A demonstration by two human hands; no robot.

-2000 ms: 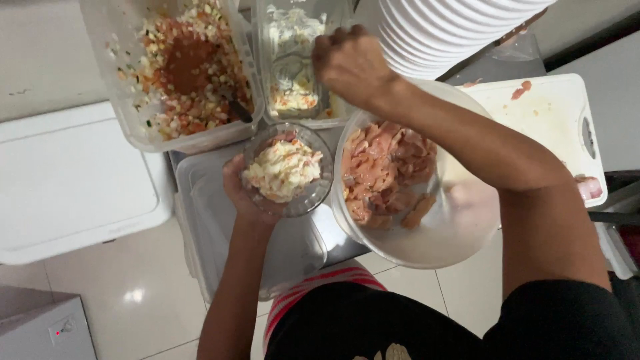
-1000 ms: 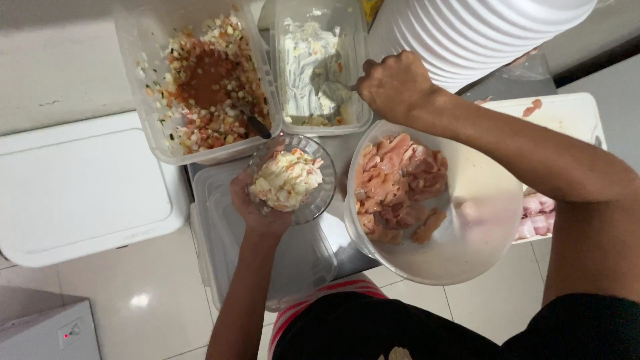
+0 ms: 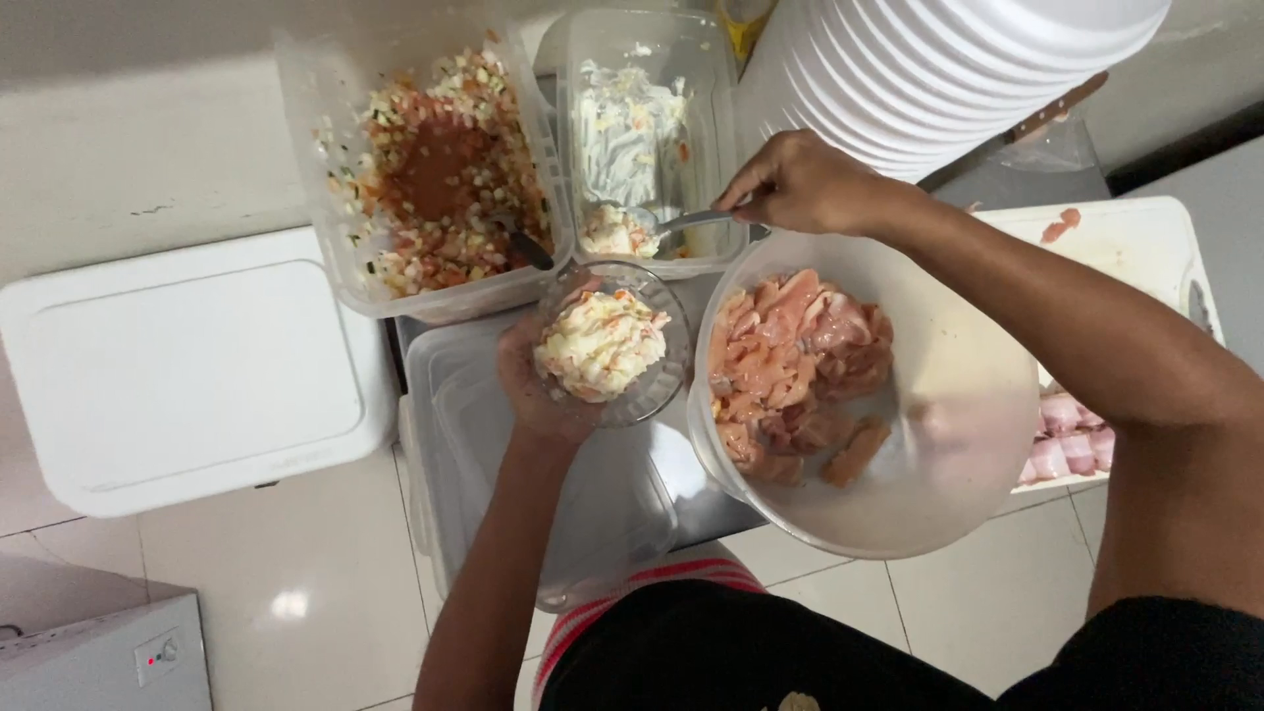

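Observation:
My left hand holds a clear glass bowl from its left side and below. A mound of creamy salad with orange bits fills much of the bowl. Between the fingers of my right hand is the handle of a metal spoon. The spoon's head is in a clear plastic container, at a small heap of the same salad near the front wall. White creamy residue coats the container's bottom.
A container of chopped vegetables with reddish sauce stands left. Right of the glass bowl is a large plastic tub with raw sliced meat. Around them are stacked white containers, a cutting board, plastic lids and a white lid.
My right hand has lowered toward the container's front right corner, and the spoon now shows beside a small heap of salad. My left hand still holds the glass bowl.

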